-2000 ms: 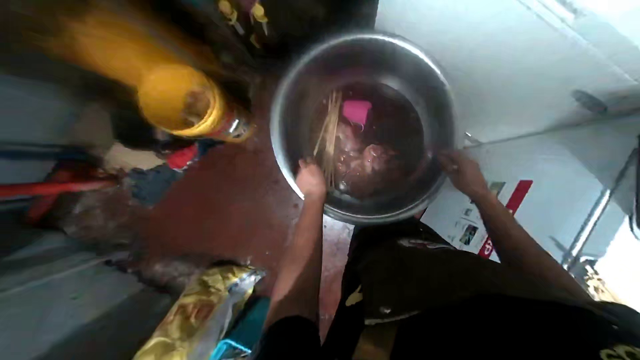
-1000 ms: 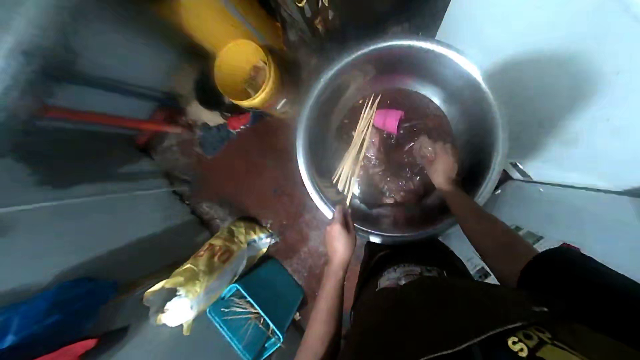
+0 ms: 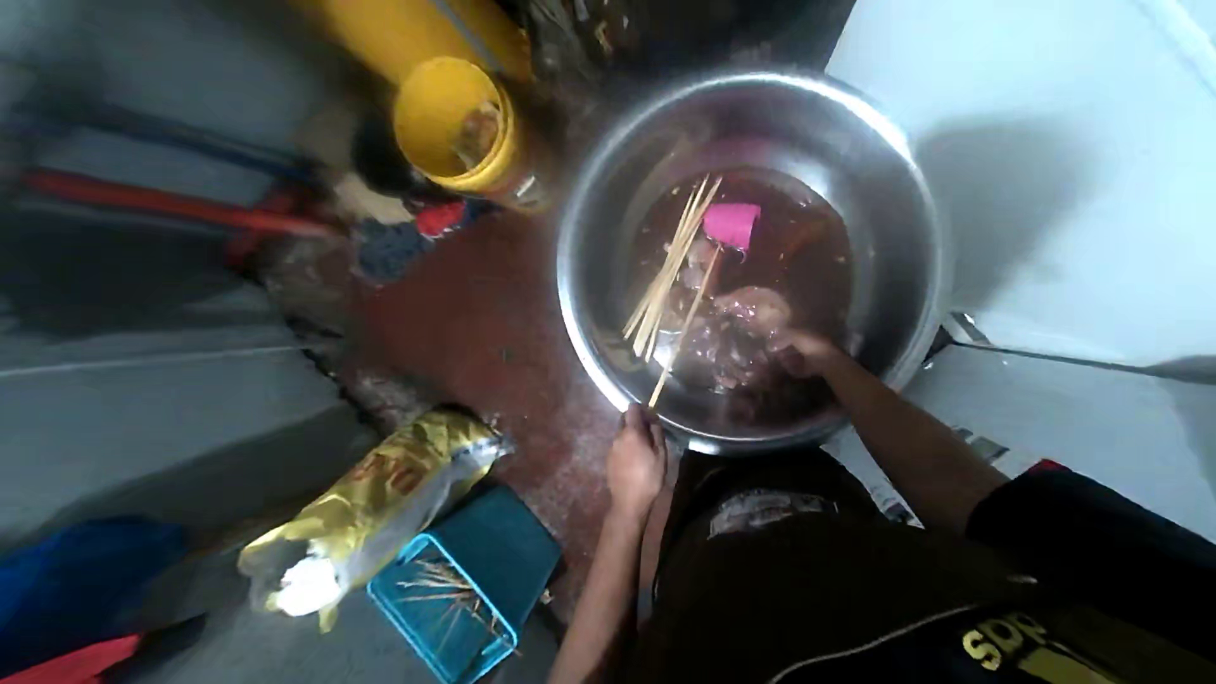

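My left hand (image 3: 638, 456) grips the lower end of a single wooden skewer (image 3: 688, 328) at the near rim of a large steel basin (image 3: 902, 275). Reddish liquid and pieces of raw meat (image 3: 727, 347) lie in the basin. My right hand (image 3: 806, 355) is down in it at the meat's right side, its fingertips partly hidden, so its grasp is unclear. Several loose skewers (image 3: 671, 266) lie in a bundle in the basin, left of a pink plastic cup (image 3: 731, 226).
At upper left stands a yellow bucket (image 3: 427, 123) with something inside. A gold plastic bag (image 3: 399, 475) with white contents and a teal bin (image 3: 513, 541) holding thin sticks stand at lower left. White panels flank the basin's right side. A red bar (image 3: 171, 201) is at far left.
A second ago my left hand held the bundle of skewers; now the bundle lies in the basin and that hand has one skewer. My right hand has moved from the basin's rim into the meat since the first frame.
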